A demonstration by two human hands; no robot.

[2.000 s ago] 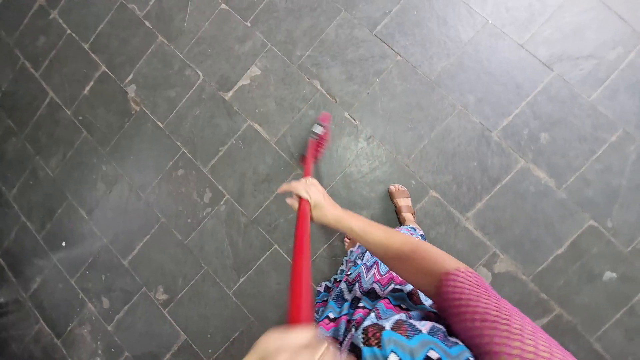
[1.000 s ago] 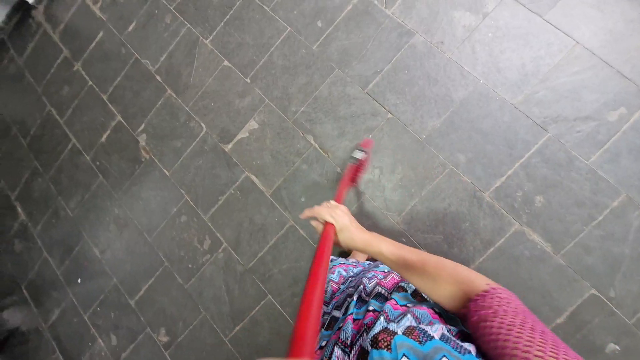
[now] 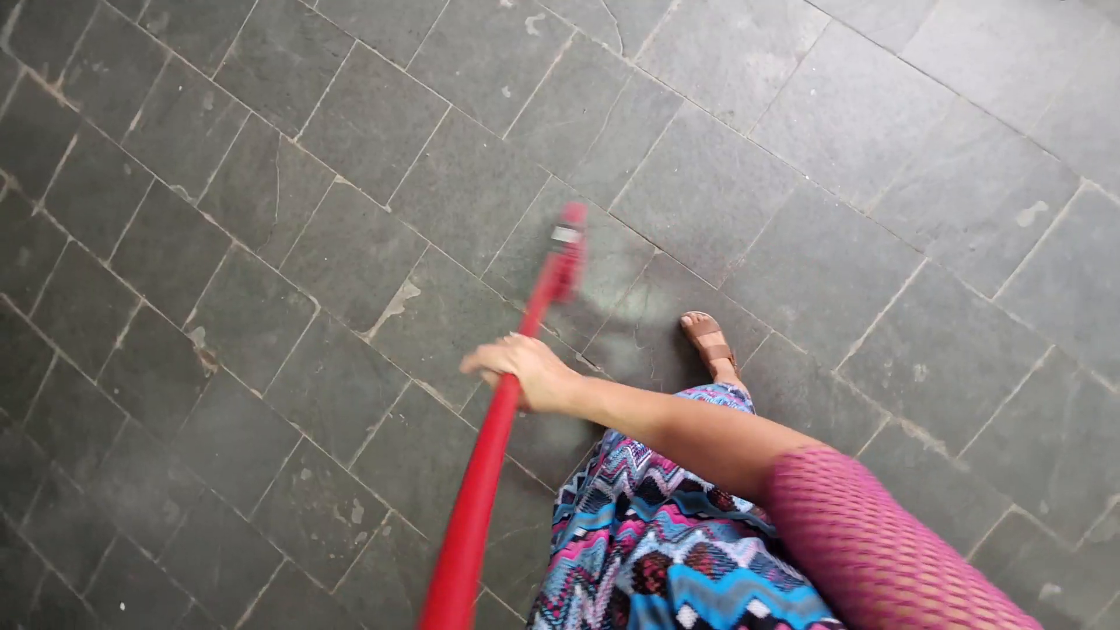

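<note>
My right hand [image 3: 523, 372] is closed around the red handle of a broom [image 3: 477, 490], about midway along the part in view. Its arm, in a pink mesh sleeve, reaches in from the lower right. Beyond the hand, the blurred red broom head [image 3: 564, 258] with a pale label is over the stone floor. The upper end of the handle runs out of the bottom edge of the view. My left hand is not in view.
Dark slate floor tiles [image 3: 289, 341] with pale joints surround me. A foot in a brown strapped sandal [image 3: 710, 346] rests on them, right of the broom head. The patterned skirt [image 3: 682, 542] hangs at the lower middle.
The sandalled foot, out of view one second ago, shows again. The other hand, blurred at the bottom edge two seconds ago, is out of view. My right hand keeps its hold on the broom.
</note>
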